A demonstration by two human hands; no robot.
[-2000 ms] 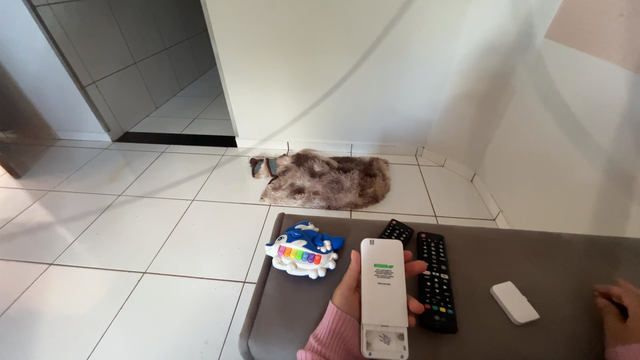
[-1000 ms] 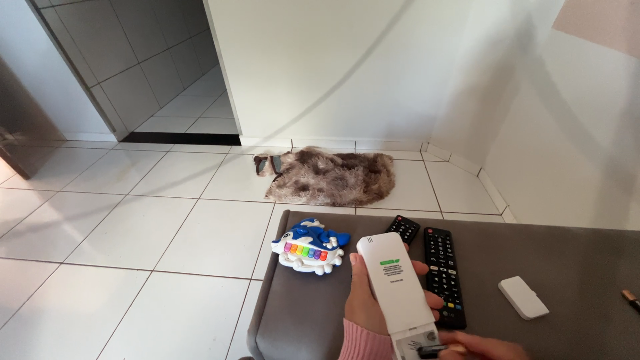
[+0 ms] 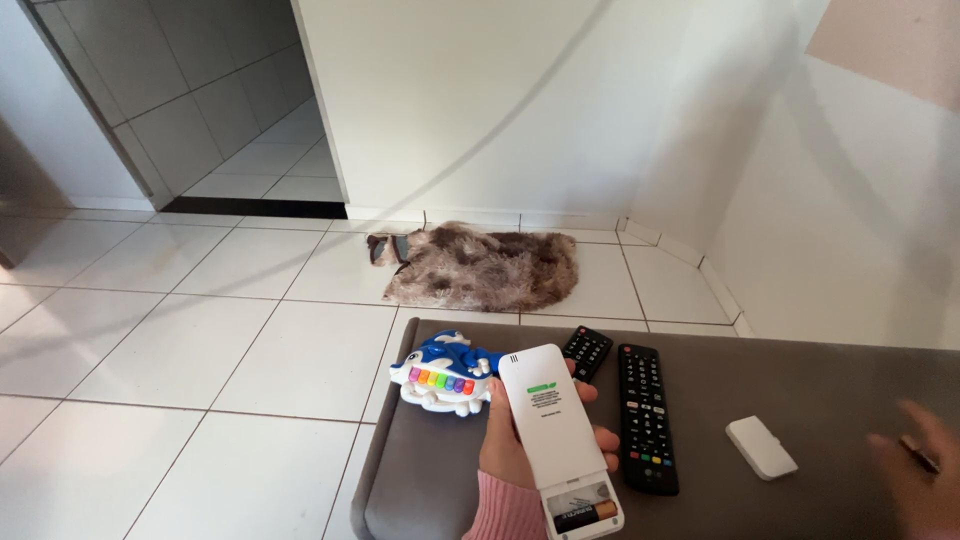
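My left hand is closed round a white remote control, its back facing up. The battery bay at its lower end is uncovered, and one Duracell battery lies in it. A white battery cover rests on the grey upholstered surface. My right hand, blurred at the right edge, is over or beside another battery; whether it grips it I cannot tell. A long black remote and a smaller black remote lie right of my left hand. A blue and white toy keyboard sits to its left.
The grey upholstered seat spans the lower right. Beyond it, a brown shaggy rug lies bunched on the white tiled floor, close to the wall. A doorway with a dark threshold opens at the upper left.
My right hand has moved from the remote's lower end out to the right. A battery now lies in the bay, which showed none two seconds ago.
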